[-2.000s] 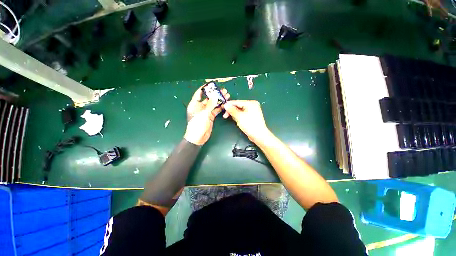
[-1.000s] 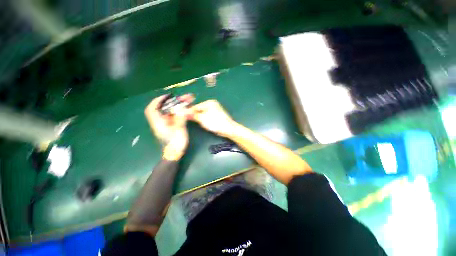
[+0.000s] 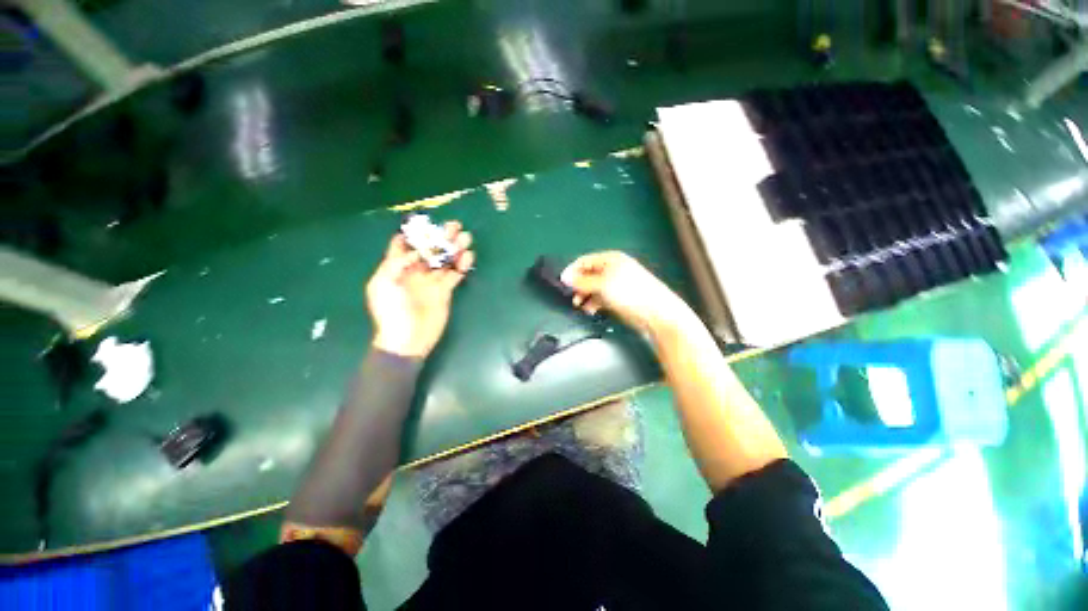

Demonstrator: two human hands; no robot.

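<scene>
My left hand holds a small pale circuit board on its fingers, palm up, above the green bench. My right hand holds a black housing by its right end, to the right of the board and apart from it. A dark cord bundle lies on the bench below my right hand, with a thin lead running up towards that hand. Whether the lead joins anything there is hidden.
A stacked tray with tight rows of black housings stands at right. A black adapter and crumpled white paper lie at bench left. Dark parts with cords lie on the green belt. A blue stool is at lower right.
My hands have moved apart; before, both were at the board. The black housing now shows in my right hand. The view has turned, and the tray sits further left than at first.
</scene>
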